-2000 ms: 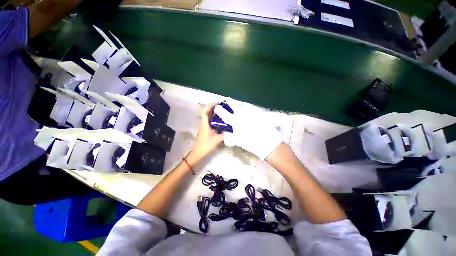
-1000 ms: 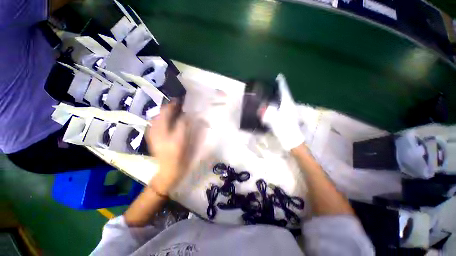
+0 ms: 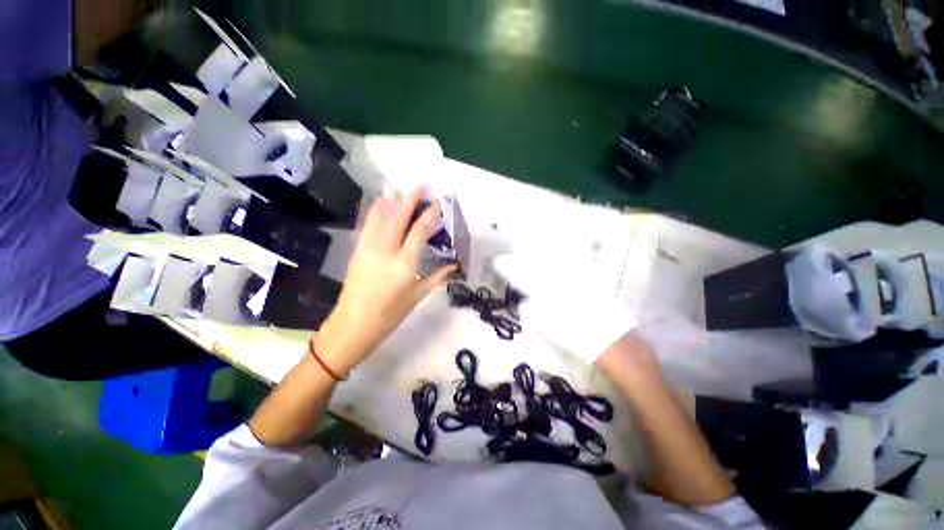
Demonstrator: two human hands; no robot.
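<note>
My left hand (image 3: 393, 248) holds an open black box (image 3: 463, 233), its white inside facing right and a white flap (image 3: 404, 153) standing out behind it. A dark object shows inside the box, partly hidden by my fingers. My right hand (image 3: 574, 316), in a white glove, is washed out and blurred. A coiled black cable (image 3: 487, 307) is at its fingertips, just below the box and apart from the pile. Several more coiled cables (image 3: 518, 409) lie in a loose pile on the white bench (image 3: 362, 399).
Rows of open boxes (image 3: 223, 212) stand at left, and more open boxes (image 3: 745, 293) at right. A closed black box (image 3: 657, 135) lies on the green belt (image 3: 497, 93) beyond the bench. A person's purple sleeve (image 3: 41, 197) and a blue stool (image 3: 155, 409) are at far left.
The black box from my right hand is now on the belt. My left hand has taken an open box from the left rows and brought it inward. One cable has moved up off the pile with my right hand.
</note>
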